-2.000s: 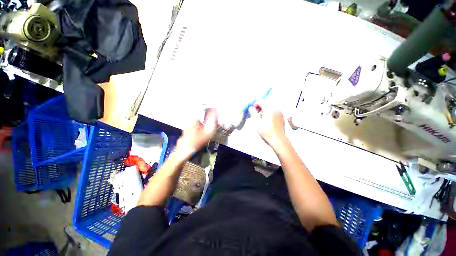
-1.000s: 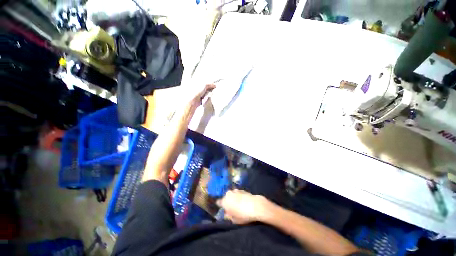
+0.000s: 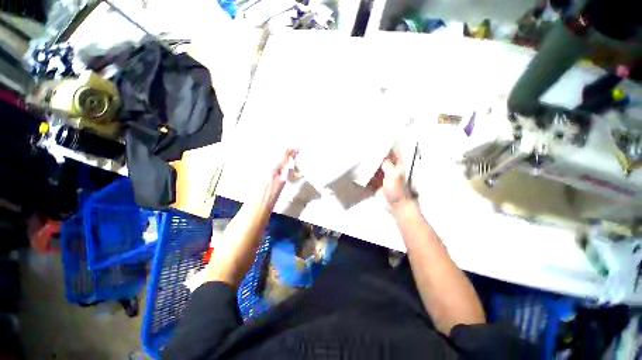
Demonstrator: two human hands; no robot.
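Note:
A white fabric piece (image 3: 355, 165) is held over the white machine table, hard to see against it, with a shadow below its near edge. My right hand (image 3: 393, 179) grips its right side. My left hand (image 3: 283, 172) is at its left, over the table's front edge, with fingers bent; glare hides whether they hold the piece. The off-white sewing machine head (image 3: 549, 158) is at the right, blurred, clear of both hands.
A black cloth (image 3: 169, 105) lies at the left table end beside an older machine (image 3: 91, 102). Blue baskets (image 3: 109, 225) stand below at the left. A blue item (image 3: 291, 261) is under the table edge, near my lap. A dark green cylinder (image 3: 545, 70) rises behind the machine.
My right hand has come up from below the table edge to the white piece. The blue strip seen on the table earlier no longer shows there. The view has shifted, with the machine blurred.

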